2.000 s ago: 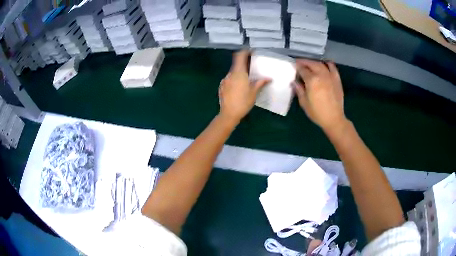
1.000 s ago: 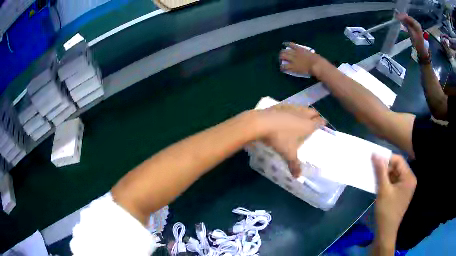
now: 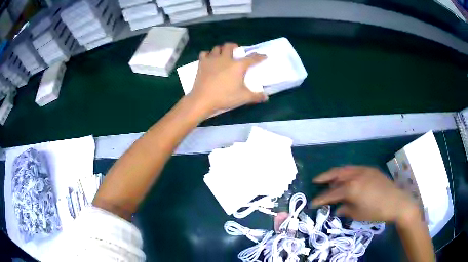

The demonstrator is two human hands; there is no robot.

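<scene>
My left hand (image 3: 223, 74) is closed over an open white retail box (image 3: 292, 71) on the dark green belt, with its fingers and thumb around a white item at the box. A white flap or lid shows to the left, beneath the wrist. My right hand (image 3: 362, 193) is slightly blurred, empty with fingers apart, above the right side of the coiled white USB cables (image 3: 308, 240). A small pinkish object (image 3: 280, 222) lies among the cables. A fanned pile of white leaflets (image 3: 254, 169) lies just behind the cables.
A closed white box (image 3: 159, 50) and a smaller-looking one (image 3: 51, 84) lie on the belt. Stacked boxes (image 3: 84, 23) line the far side. A grey rail (image 3: 333, 129) crosses the middle. A bag of accessories (image 3: 33, 194) is at left; white cartons (image 3: 423, 179) stand at right.
The view has swung back left from the carton group. My left hand has moved onto an open box on the belt. My right hand no longer holds a white piece and is over the cables.
</scene>
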